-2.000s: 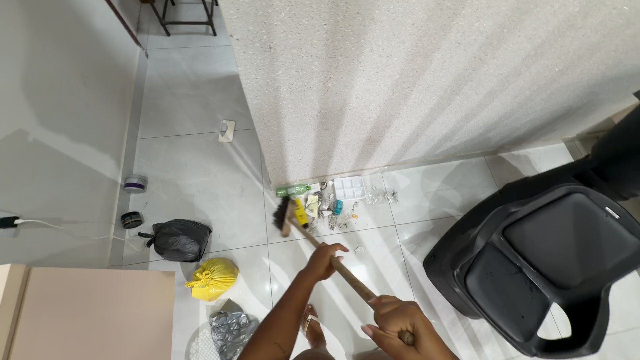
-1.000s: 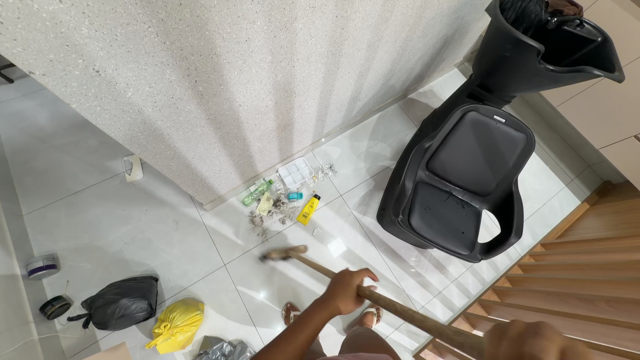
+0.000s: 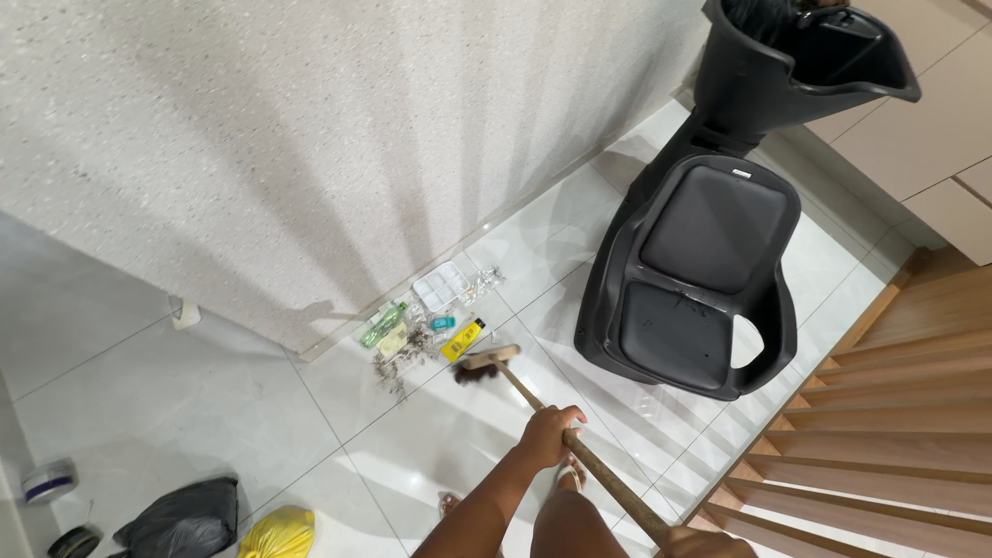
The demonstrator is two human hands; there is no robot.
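Both my hands hold a broom with a long wooden handle (image 3: 616,484). My left hand (image 3: 549,435) grips the handle at mid-length; my right hand (image 3: 705,542) is on its upper end at the bottom edge, partly cut off. The dark bristles of the broom head (image 3: 490,358) are on the tiles, just below a yellow tube (image 3: 463,341). Around that tube lie a green plastic bottle (image 3: 384,325), a white compartment tray (image 3: 442,285), a small teal item (image 3: 442,323), crumpled clear plastic (image 3: 486,285) and loose dark hair or debris (image 3: 395,372).
A black salon shampoo chair (image 3: 690,287) with its basin (image 3: 806,62) stands at right. A speckled partition wall (image 3: 349,139) rises behind the litter. Wooden slats (image 3: 891,387) are at lower right. A black bag (image 3: 186,519), a yellow bag (image 3: 280,533) and round containers (image 3: 49,482) sit at lower left.
The broom head has moved from the floor below the litter to beside the yellow tube. Two seconds ago it was left of the litter. The view has turned toward the chair.
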